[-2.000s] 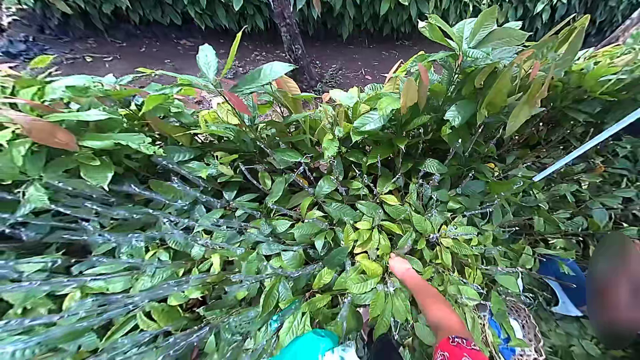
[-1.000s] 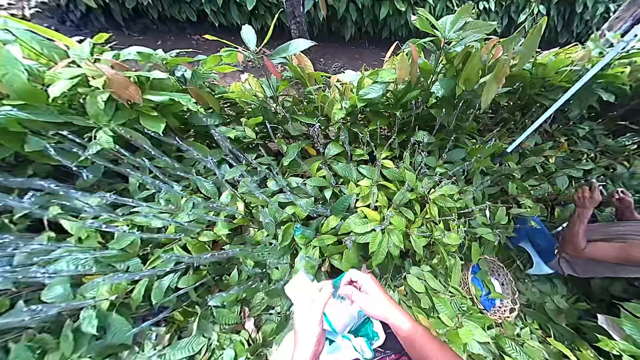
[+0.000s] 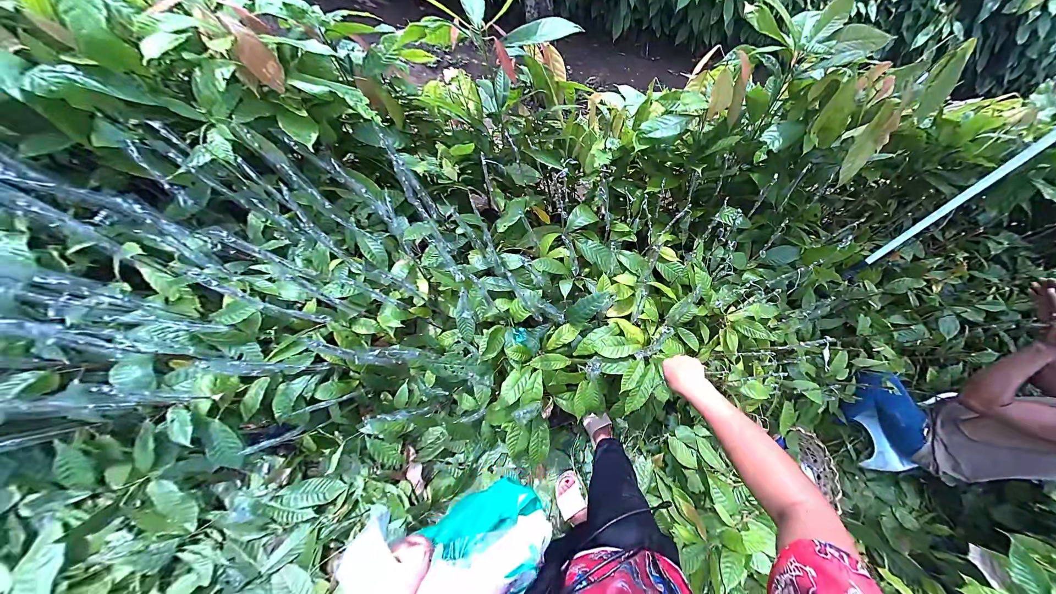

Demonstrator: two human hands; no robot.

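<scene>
My right hand (image 3: 683, 375) reaches forward into the leafy young plants (image 3: 615, 342), its fingers curled at the leaves; whether they grip anything is unclear. Near the bottom edge, my left hand (image 3: 412, 557) is partly hidden by pale, translucent plastic (image 3: 367, 553) that it holds. Beside it lies a green and white plastic bag (image 3: 483, 524). Many thin stems wrapped in clear plastic strips (image 3: 239, 289) rise among the leaves, mostly on the left and in the middle.
A co-worker (image 3: 998, 429) sits at the right with raised forearms, near a blue object (image 3: 887, 421) and a woven basket (image 3: 817, 470). A pale pole (image 3: 961, 198) slants at the upper right. My sandalled feet (image 3: 569, 495) stand among the plants.
One second ago my hands were together at the plastic near the bottom middle. My right hand has since moved forward and right to the plants, while my left stays low with the plastic.
</scene>
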